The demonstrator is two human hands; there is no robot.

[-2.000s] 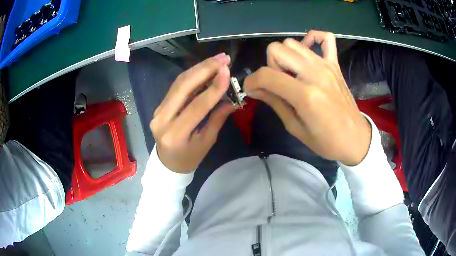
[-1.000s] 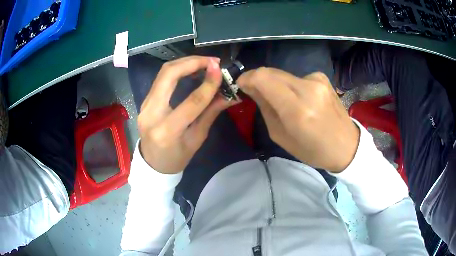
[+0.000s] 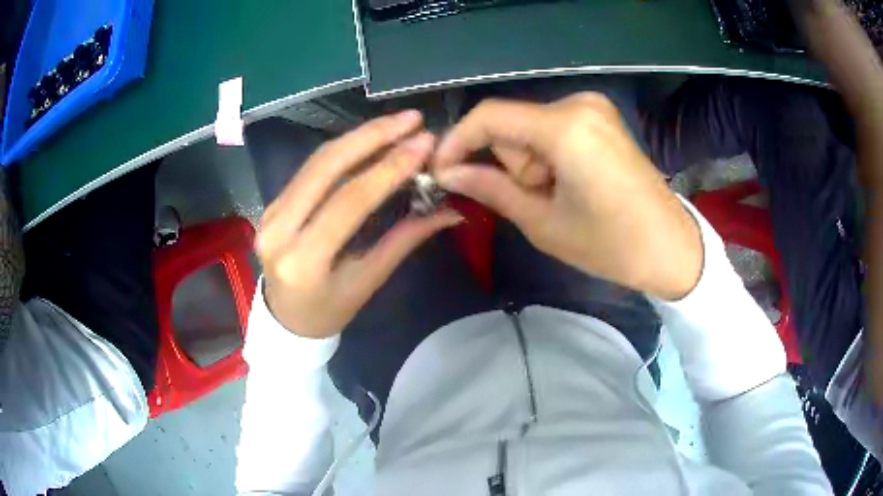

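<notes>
A small circuit board module (image 3: pixel 425 194), dark with silvery-white spots, is held above my lap and is blurred. My left hand (image 3: pixel 334 232) grips it between the fingers and thumb from the left. My right hand (image 3: pixel 571 184) is at its upper right edge, with thumb and index fingertips pinched close together against it. Whether the right fingertips hold a separate part cannot be told; the fingers hide much of the module.
The green table (image 3: pixel 290 48) curves across the top. A blue bin (image 3: pixel 121 68) with small black components is at upper left, near a white paper tag (image 3: pixel 229 111). A black tray (image 3: pixel 750 24) is at upper right. Another person's arm (image 3: pixel 852 87) reaches in at right. Red stools (image 3: pixel 169 378) stand either side.
My right fingertips have moved left and closed in at the module's upper edge; the module is now more hidden. Another person's arm has entered at the upper right. The view has shifted slightly.
</notes>
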